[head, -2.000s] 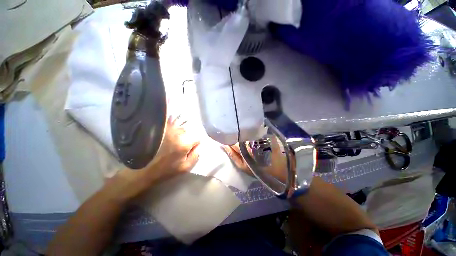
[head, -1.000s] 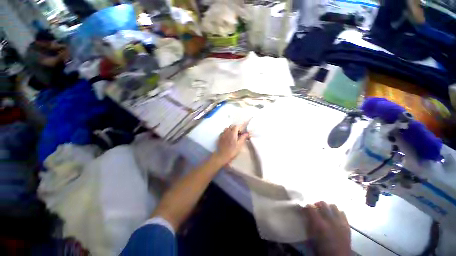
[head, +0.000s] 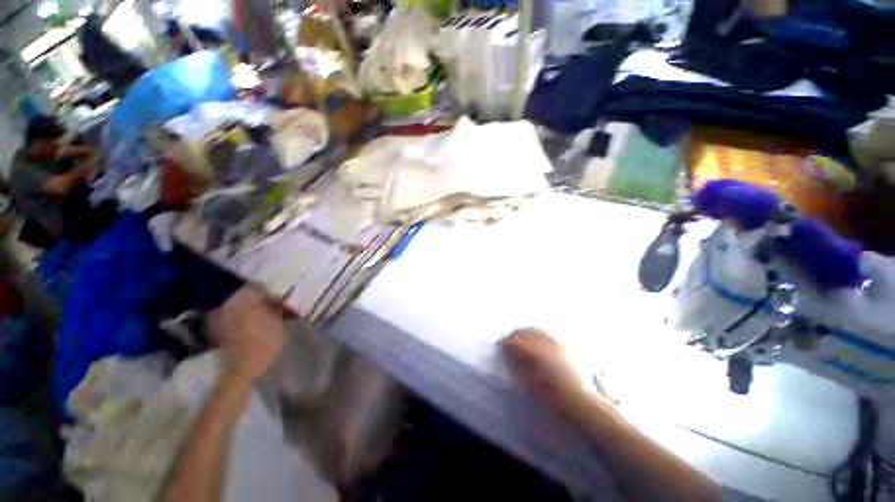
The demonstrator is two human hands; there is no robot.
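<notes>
My left hand point(head: 250, 331) is blurred and closed at the left, off the table's front edge. It grips a cream garment panel point(head: 329, 397), which hangs blurred beside and below it, over a pale cloth heap point(head: 128, 422). My right hand point(head: 535, 355) is low over the white sewing table point(head: 461, 284), near its grey front edge. No cloth shows in it, and its fingers are too blurred to tell apart. The sewing machine point(head: 726, 284) stands at the right, with a grey oval lamp head point(head: 659, 261) at its left.
Stacked cut panels point(head: 471, 167) lie at the table's far end. Purple fluff point(head: 736, 203) covers part of the machine. Blue cloth point(head: 118, 294) lies at far left, where a person point(head: 44, 176) shows. Dark cloth point(head: 726, 113) lies behind the table.
The view has swung from the machine to the table's left. In the last second the panel has moved off the table leftwards with my left hand. My right hand has moved up and left.
</notes>
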